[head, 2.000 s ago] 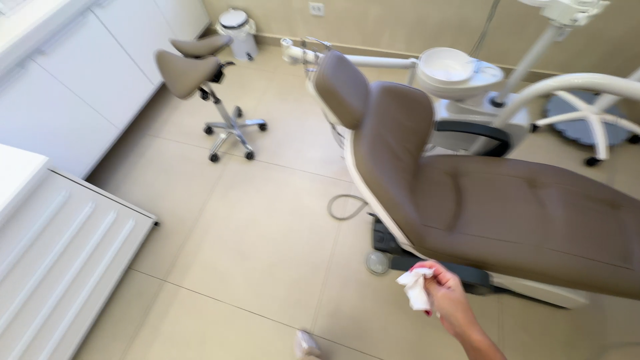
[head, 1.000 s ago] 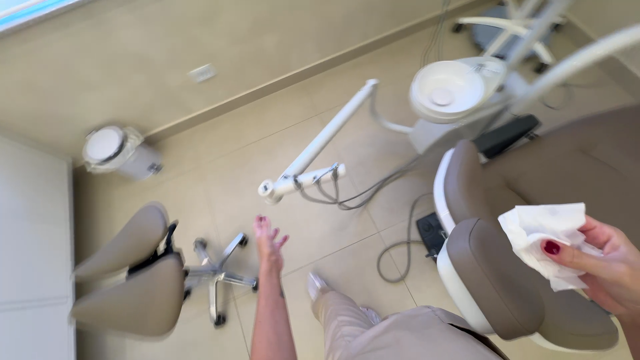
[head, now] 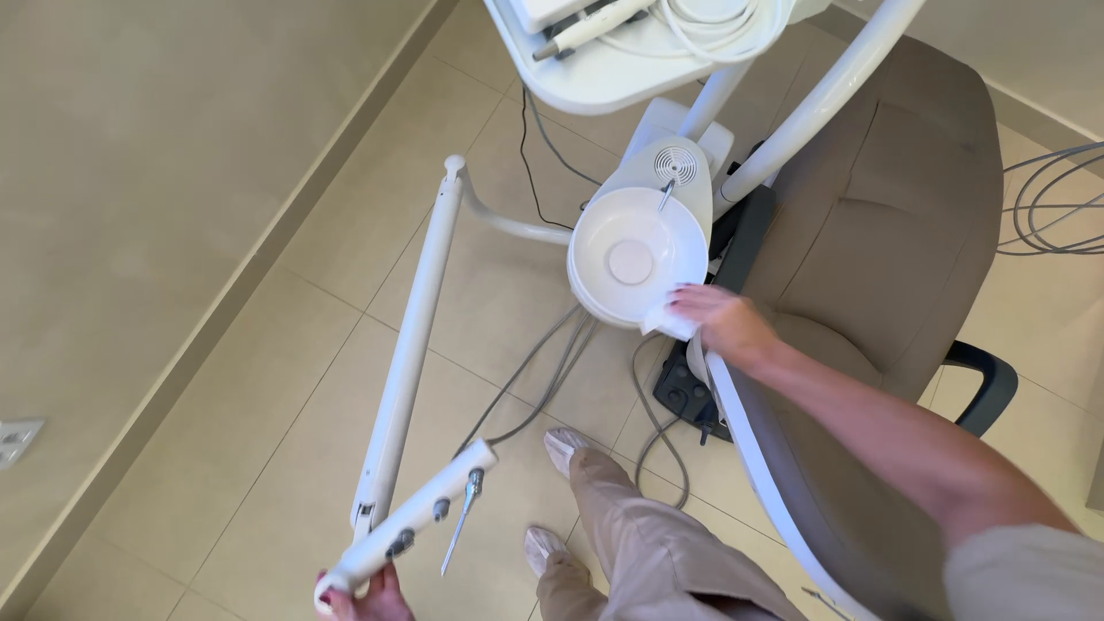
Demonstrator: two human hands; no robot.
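At the bottom left, my left hand (head: 369, 597) grips the near end of a white instrument holder bar (head: 418, 509), which carries a slim metal-tipped syringe (head: 464, 517) and other fittings. The bar joins a long white jointed arm (head: 412, 345). My right hand (head: 729, 323), blurred, holds a crumpled white wipe (head: 669, 321) against the near right rim of the white spittoon bowl (head: 642, 250). A small metal spout (head: 666, 195) stands over the bowl's far edge.
A brown dental chair (head: 871, 216) with a black armrest (head: 987, 388) fills the right. A white instrument tray (head: 595, 82) is at the top. Grey hoses (head: 552, 388) hang to the floor by a black foot control (head: 686, 392). The wall (head: 155, 155) runs along the left.
My left hand, empty a second ago, has taken hold of the holder bar. My right hand has brought the wipe to the spittoon bowl. The view has shifted closer to the bowl.
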